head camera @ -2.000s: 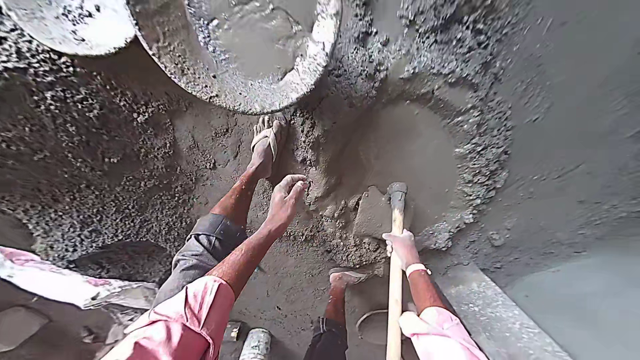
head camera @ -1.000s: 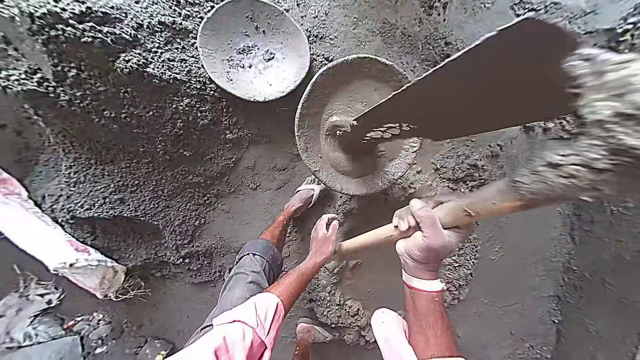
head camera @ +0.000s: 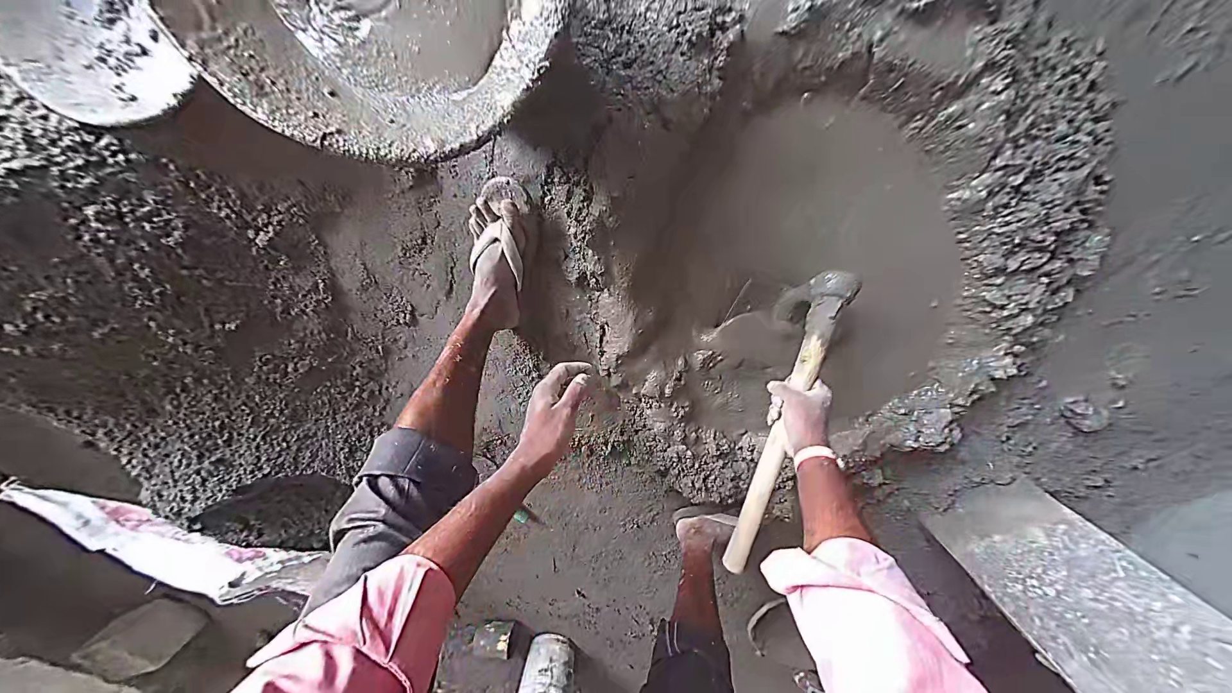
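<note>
My right hand (head camera: pixel 801 416) is closed around the wooden handle of a hoe (head camera: pixel 768 481). The hoe's mud-coated head (head camera: pixel 830 287) is at the pool of gray, watery cement mix (head camera: pixel 847 192), its blade mostly hidden in the wet mix. My left hand (head camera: pixel 556 409) hangs in the air left of the pool, off the handle, with fingers partly curled and nothing seen in it. Heaped wet mortar (head camera: pixel 1030 183) rings the pool on the right.
A mortar-coated round pan (head camera: pixel 385 130) holding wet mix lies at the top left, beside another pale pan (head camera: pixel 87 67). A gravelly mortar heap (head camera: pixel 192 337) spreads at left. A flat slab (head camera: pixel 1088 587) lies lower right, a white sack (head camera: pixel 173 544) lower left. My sandaled foot (head camera: pixel 499 241) stands left of the pool.
One second ago both hands held the raised hoe, its blade above the pan. Now the hoe is down at the pool and my left hand has let go of the handle.
</note>
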